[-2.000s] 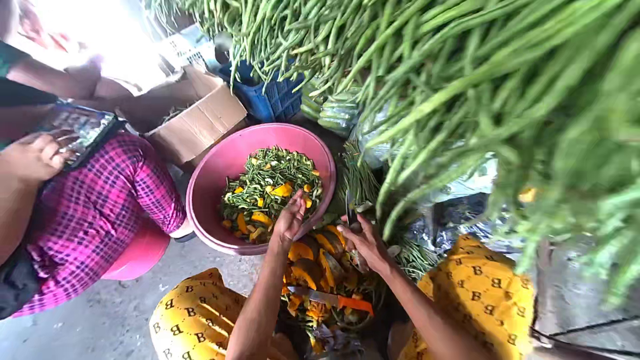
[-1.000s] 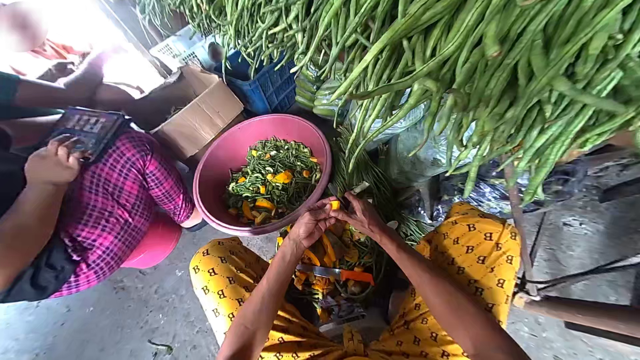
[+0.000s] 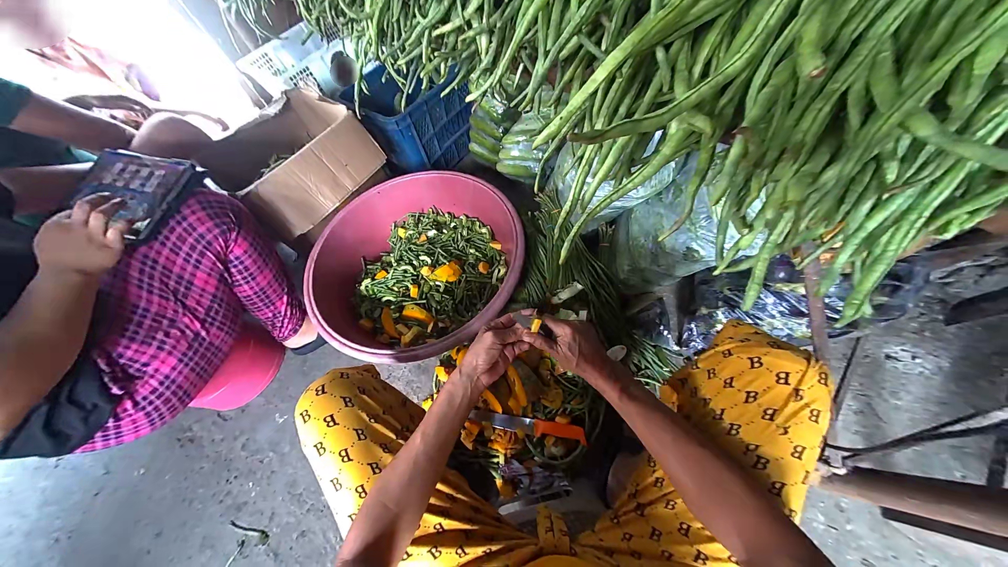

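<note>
My left hand and my right hand meet just off the lower right rim of a pink plastic basin. Between their fingertips is a small piece of orange squash; a small blade seems to be there too, partly hidden by the fingers. The basin holds cut green beans mixed with squash pieces. Below my hands lies a heap of squash slices and greens, with an orange-handled knife across it.
Long green beans hang from upper right. Behind the basin are a cardboard box, a blue plastic crate and bagged green vegetables. At left, a person in plaid trousers sits on a pink stool, one hand on a tablet-like object.
My hands were apart two seconds ago and have come together over the heap. The view has shifted somewhat.
</note>
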